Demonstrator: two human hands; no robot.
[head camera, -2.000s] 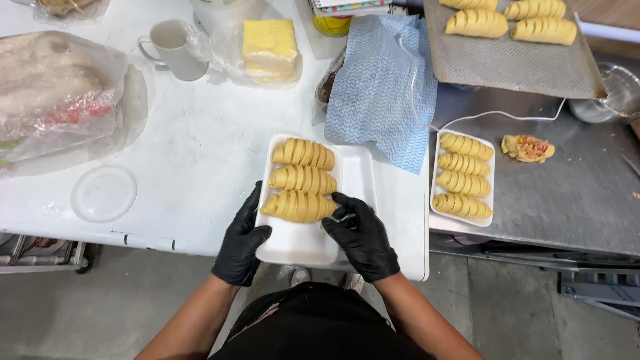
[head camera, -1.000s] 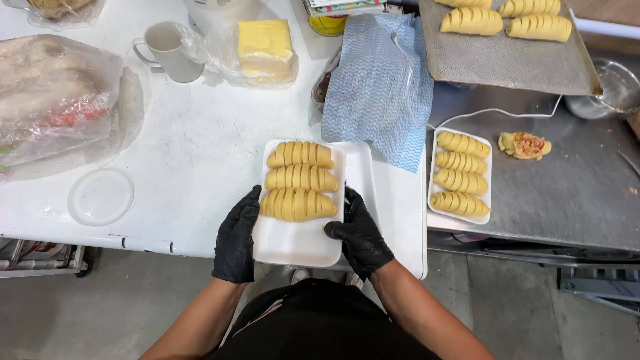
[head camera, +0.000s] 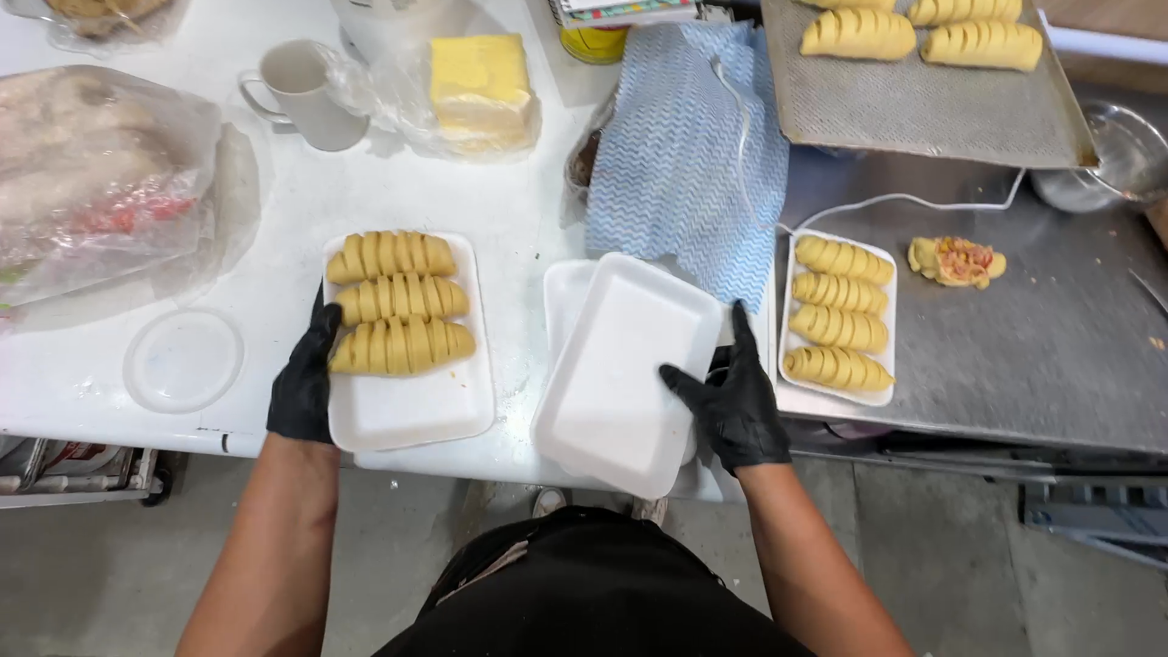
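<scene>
My left hand (head camera: 308, 379), in a black glove, holds the left edge of a white foam tray (head camera: 411, 415) at the table's front. Three scored, unbaked filled dough rolls (head camera: 401, 299) lie across its upper part. To the right, my right hand (head camera: 737, 401), also gloved in black, grips the right side of an empty foam tray (head camera: 625, 374) with the thumb over its rim. That tray is tilted above another white foam tray (head camera: 563, 306), which it mostly hides.
Right of my right hand stands a foam tray with several rolls (head camera: 839, 315). An open filled dough piece (head camera: 958, 263) lies on the steel counter (head camera: 1031, 365). Behind are a blue-striped cloth (head camera: 684, 155), a metal baking tray (head camera: 922, 100), wrapped yellow block (head camera: 482, 87), mug (head camera: 315, 96), bagged dough (head camera: 100, 182) and clear lid (head camera: 184, 359).
The tray of three rolls has moved left with my left hand. My right hand has let go of it, moved right and taken hold of an empty foam tray.
</scene>
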